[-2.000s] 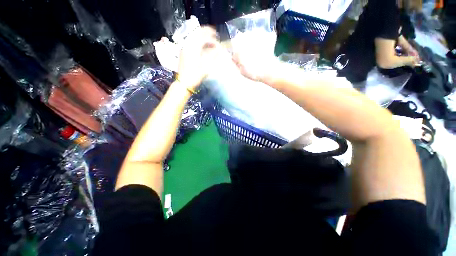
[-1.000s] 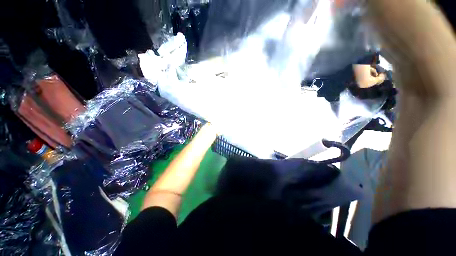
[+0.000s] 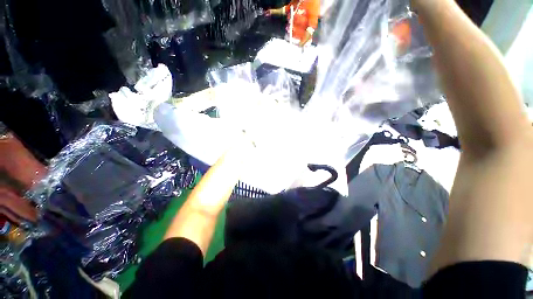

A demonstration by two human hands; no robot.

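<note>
A long clear garment bag [image 3: 356, 58] rises to the top edge from a glaring white stack of empty polybags [image 3: 269, 134]. The stack lies on a blue slotted basket [image 3: 250, 190]. My left hand [image 3: 236, 156] is over the stack's near side; glare washes out its fingers, so its grip cannot be told. My right arm is raised at the right; the hand is cut off by the top edge. A dark garment [image 3: 286, 216] with a black hanger hook [image 3: 325, 170] lies close against my front. A grey jacket [image 3: 409, 213] with light buttons and a hanger lies at the right.
Bagged dark garments [image 3: 99, 181] are piled at the left, with reddish-brown garments [image 3: 17, 169] at the far left. A crumpled white plastic bag [image 3: 143, 96] lies beyond. Bagged dark clothes fill the back left. An orange-red item [image 3: 303, 20] is at the back. Green floor [image 3: 155, 233] shows below.
The view has turned right. The right hand has risen from the stack out of view, and the clear bag now stretches upward. The left hand has come down to the stack's near side. The grey jacket shows more fully.
</note>
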